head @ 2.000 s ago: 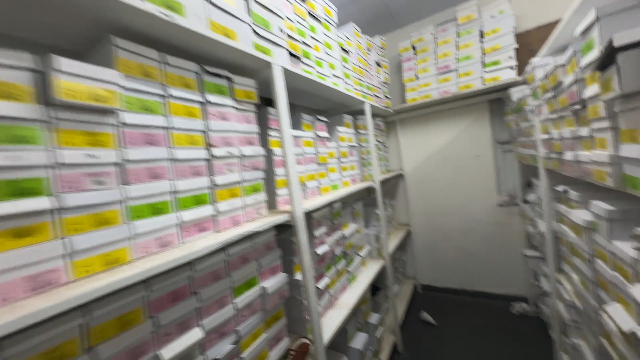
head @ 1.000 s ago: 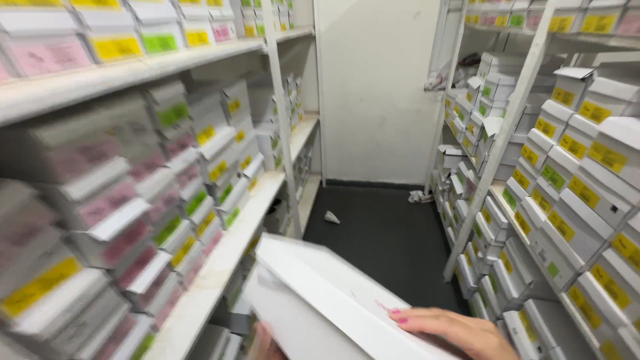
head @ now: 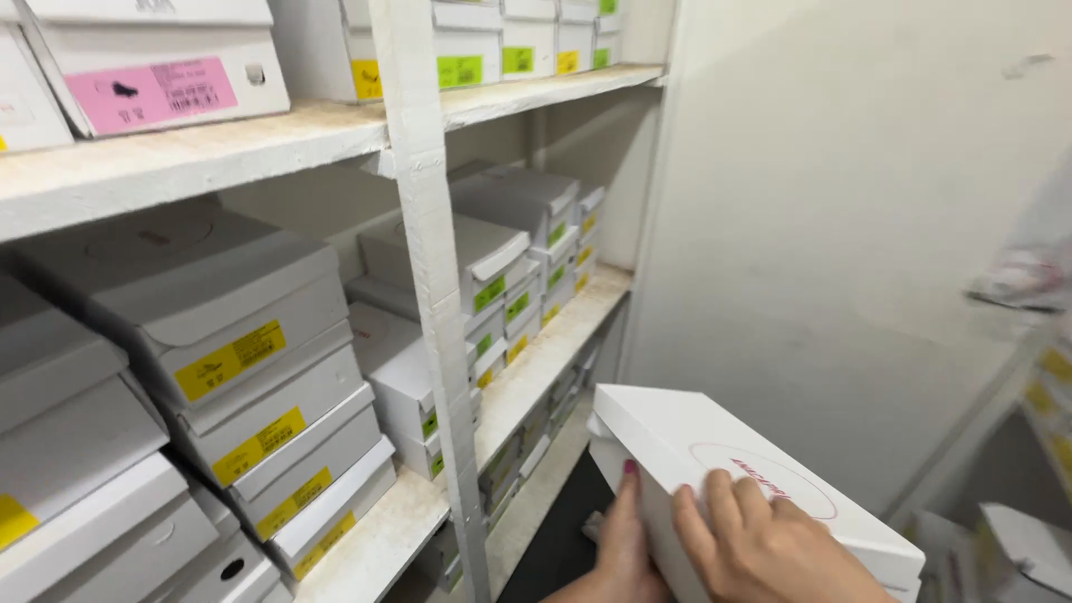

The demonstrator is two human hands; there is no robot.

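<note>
A white lidded shoebox point(head: 670, 435) with a printed oval on its lid is at the lower right of the head view, tilted away from me. Against its near long side lies my left hand point(head: 624, 544), thumb up near the lid's edge; its other fingers are hidden below. My right hand point(head: 762, 536) rests on top of the lid, fingers bent over the near edge and covering part of the print. The box is held between both hands, and its lid is on.
White shelving point(head: 536, 100) on the left bears stacked shoeboxes point(head: 251, 310) with yellow, green and pink labels. A white upright post point(head: 435, 251) stands between bays. Ahead is a pale wall point(head: 804, 209). More boxes point(head: 1022, 553) are at the lower right, above dark floor point(head: 557, 519).
The view has moved closer to the left shelves and end wall. One second ago the shoebox was in both hands too; two seconds ago neither it nor both hands showed clearly.
</note>
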